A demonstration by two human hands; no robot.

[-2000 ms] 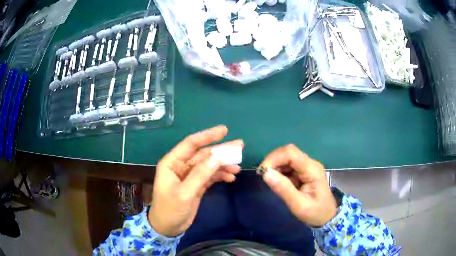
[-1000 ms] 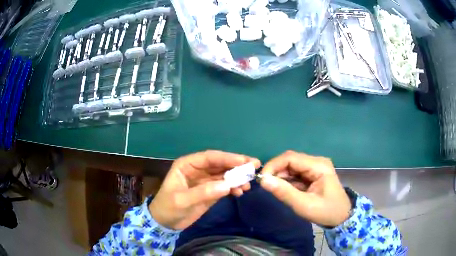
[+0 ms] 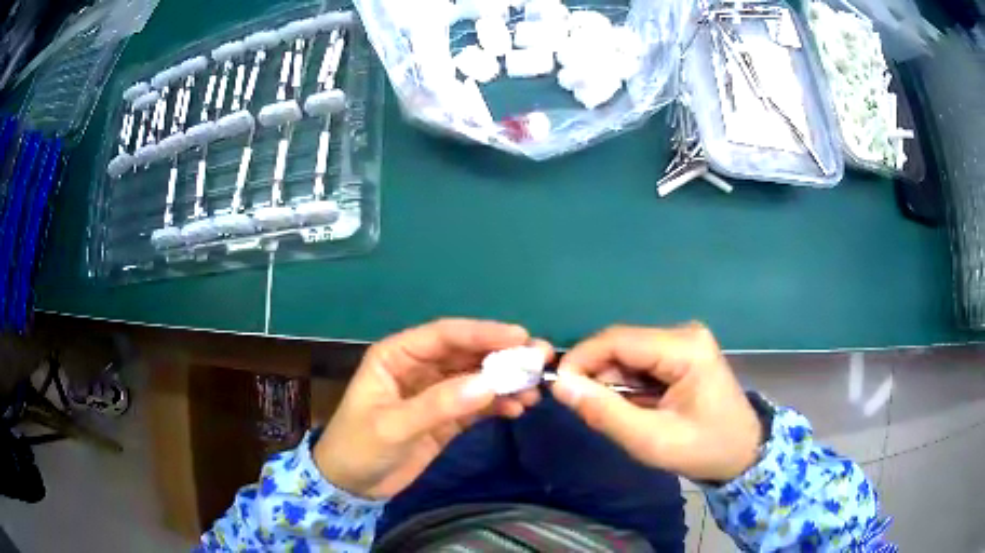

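My left hand [image 3: 416, 405] is shut on a white handle [image 3: 512, 371], held between thumb and fingers above my lap, just off the bench's front edge. My right hand [image 3: 664, 400] is shut on a thin metal shaft [image 3: 626, 388]. The shaft lies across the right fingers, and its tip is at or very near the handle's right side. Whether the tip is inside the handle is too small to tell. Assembled T-tools [image 3: 243, 173] lie in rows in a clear blister tray [image 3: 370, 194] at the left of the bench.
An open bag of white handles [image 3: 535, 140] stands at the back middle. Loose shafts and sleeves [image 3: 689, 173] lie beside a parts box [image 3: 826, 162]. Small white-green parts [image 3: 859, 81] are right of it. Blue strips [image 3: 24, 216] are at far left. A cardboard box [image 3: 216, 432] sits below.
The hands have come together from apart, bringing the handle and shaft tip close. The left fingers have closed more around the handle. The shaft now shows along the right fingers.
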